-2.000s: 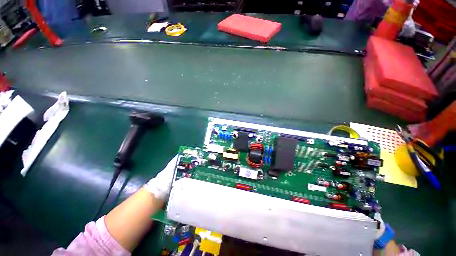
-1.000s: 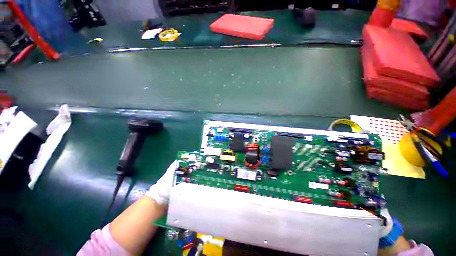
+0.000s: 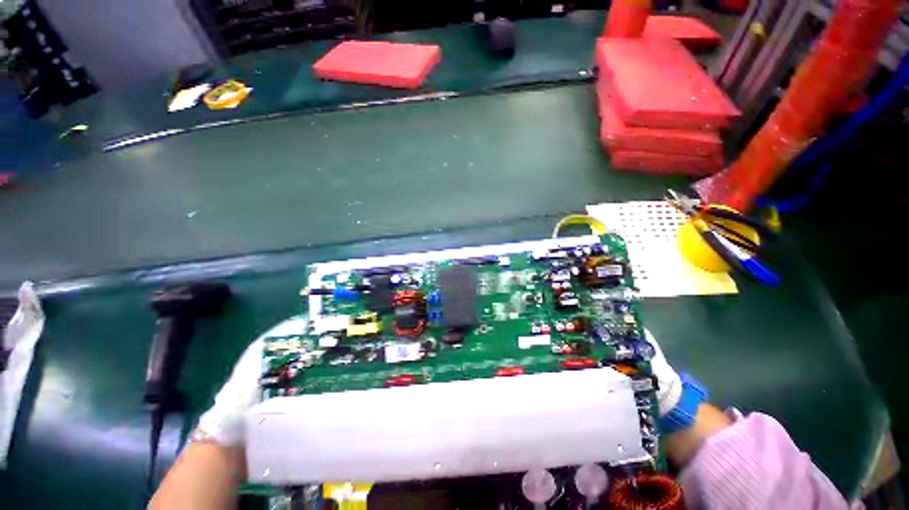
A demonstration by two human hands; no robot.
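Observation:
The green power supply board (image 3: pixel 488 329) is held component side up, with a long white-silver heatsink (image 3: pixel 439 428) across its near part. My gloved left hand (image 3: pixel 237 388) grips the board's left edge. My gloved right hand (image 3: pixel 670 377), with a blue wrist band (image 3: pixel 686 403), grips its right edge. Fingers under the board are hidden. A copper-orange wound ring (image 3: pixel 646 494), two round-topped capacitors (image 3: pixel 563 485) and a bit of yellow tape show at the near edge, cut off by the frame.
A black barcode scanner (image 3: pixel 175 344) lies left, a white strip (image 3: pixel 20 369) farther left. At right are a label sheet (image 3: pixel 663 249), tape roll (image 3: pixel 578 225), side cutters (image 3: pixel 733 242) on a yellow holder (image 3: pixel 704 239) and a red-wrapped post (image 3: pixel 797 115). Red foam pads (image 3: pixel 663 100) stand stacked behind.
The view has swung right, so the bench things sit farther left in it. The board is still held in both hands; more of its near edge, with the wound ring and capacitors, now shows.

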